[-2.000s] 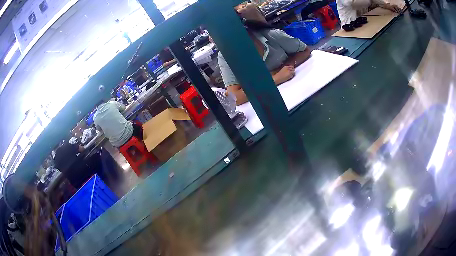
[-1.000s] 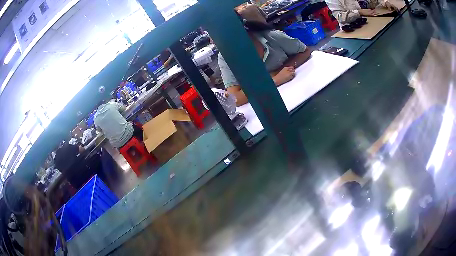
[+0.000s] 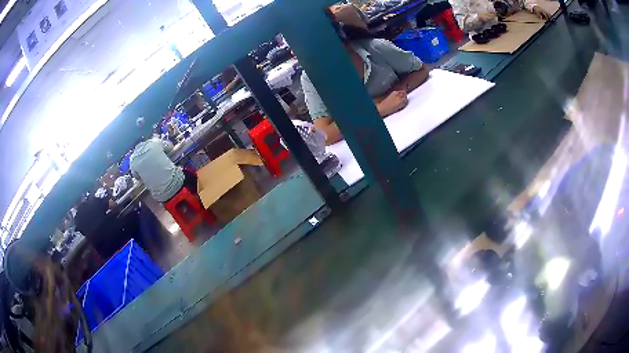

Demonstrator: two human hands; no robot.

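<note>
Neither of my hands can be made out. Nearest in front of me is the green bench (image 3: 455,176). A tan cardboard sheet (image 3: 600,93) lies at its right side. The lower right is covered by bright glare and blur, and dark shapes there are too unclear to name. A brownish blur also covers the bottom middle and lower left.
Green posts (image 3: 352,103) rise from the bench. Behind them a seated person rests an arm on a white board (image 3: 434,103). Another person works at a cardboard sheet (image 3: 507,38). Beyond are a blue bin (image 3: 121,286), an open carton (image 3: 231,183) and red stools (image 3: 187,214).
The far person's hands at the top right have shifted over the cardboard. The seated person behind the posts has barely moved. The view is otherwise the same.
</note>
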